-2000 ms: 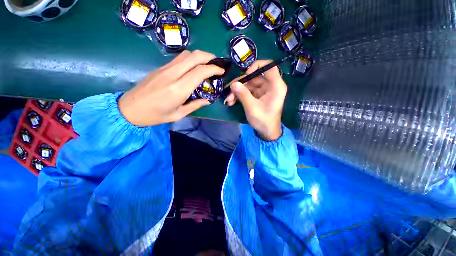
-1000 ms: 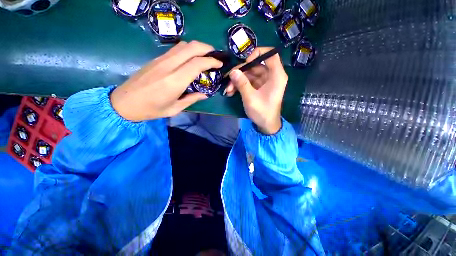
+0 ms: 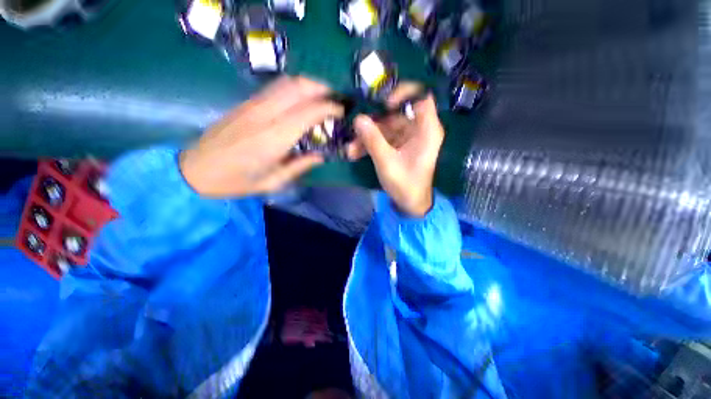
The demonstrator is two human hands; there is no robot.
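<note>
The picture is blurred. My left hand [image 3: 253, 144] holds a round housing assembly [image 3: 322, 136] by its edges at the bench's front edge. A dark disc-like part shows at its fingertips, above the housing; its outline is unclear. My right hand [image 3: 401, 144] is just right of the housing, fingers bent around the dark tweezers [image 3: 397, 111], whose tip is too blurred to tell. Whether the tip touches the housing cannot be seen. One more housing with a white and yellow rectangle [image 3: 374, 72] lies on the green bench just beyond my hands.
Several similar housings [image 3: 263, 51] lie farther back on the green bench [image 3: 117, 93]. A tall stack of clear ridged trays [image 3: 585, 195] stands at the right. A red compartment tray [image 3: 82, 209] with housings is low at the left. A white roll [image 3: 39, 12] is at the upper left.
The whole view has shifted and blurred since the last frame. Both hands keep about the same hold beside each other. The tweezers' shaft looks shorter and flatter than before.
</note>
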